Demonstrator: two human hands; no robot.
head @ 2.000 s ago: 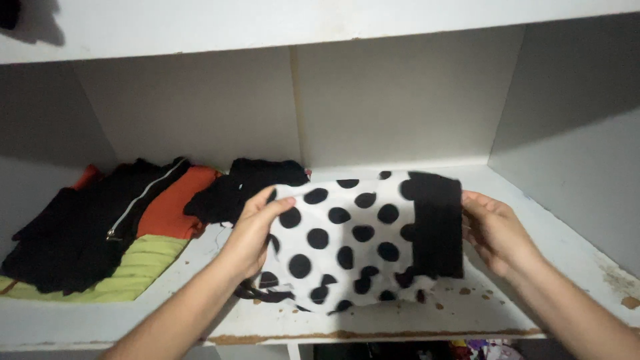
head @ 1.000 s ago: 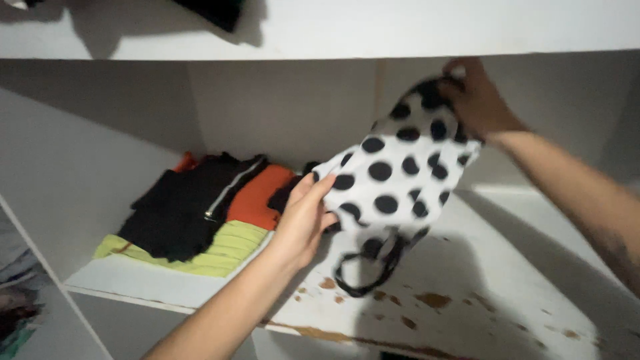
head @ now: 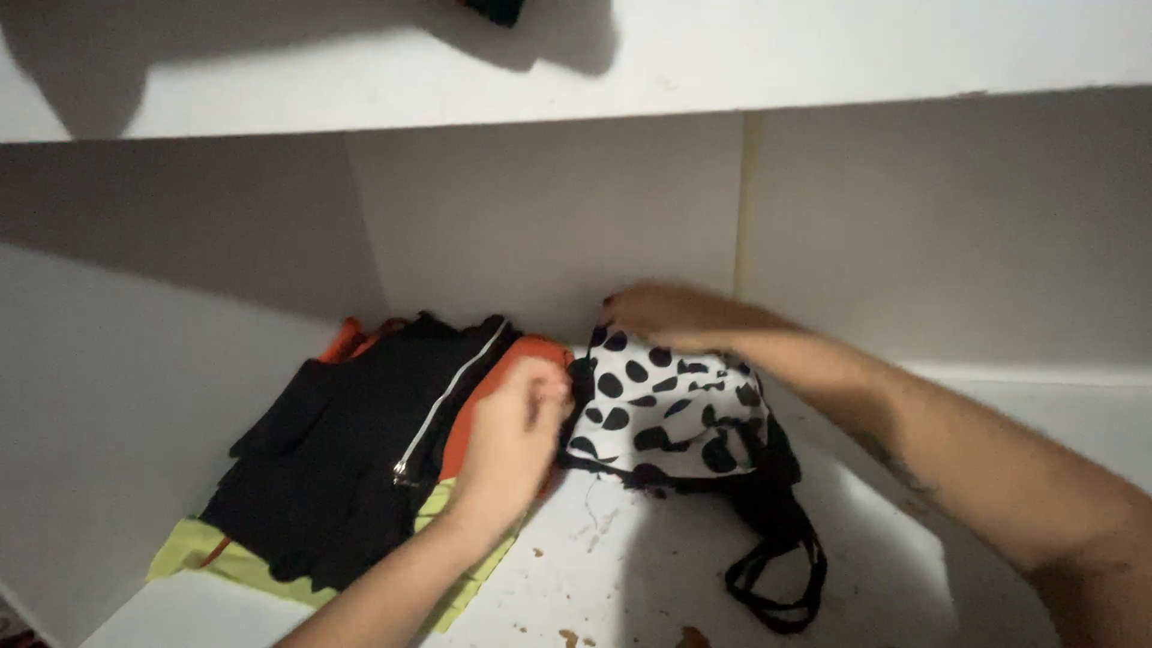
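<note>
A folded white garment with black polka dots (head: 670,409) lies on the shelf beside the clothes pile, partly over black cloth. Black straps (head: 778,576) trail from its lower right corner. My right hand (head: 661,315) is at the garment's upper left edge; its fingertips touch the cloth, but whether they grip it is hard to see. My left hand (head: 526,405), blurred and with curled fingers, is over the orange cloth (head: 468,423), just left of the dotted garment. Left of it lie black garments (head: 315,450), one with a silver zipper (head: 441,405), on top of yellow-green cloth (head: 261,567).
The shelf board (head: 576,567) has chipped, brownish patches near the front. Above runs the edge of an upper shelf (head: 576,81), with a dark thing (head: 495,9) on it. A side wall (head: 117,378) bounds the pile at the left.
The dotted garment, held up in both hands a second ago, now rests on the shelf by the pile. My left hand has come off it. The view has shifted.
</note>
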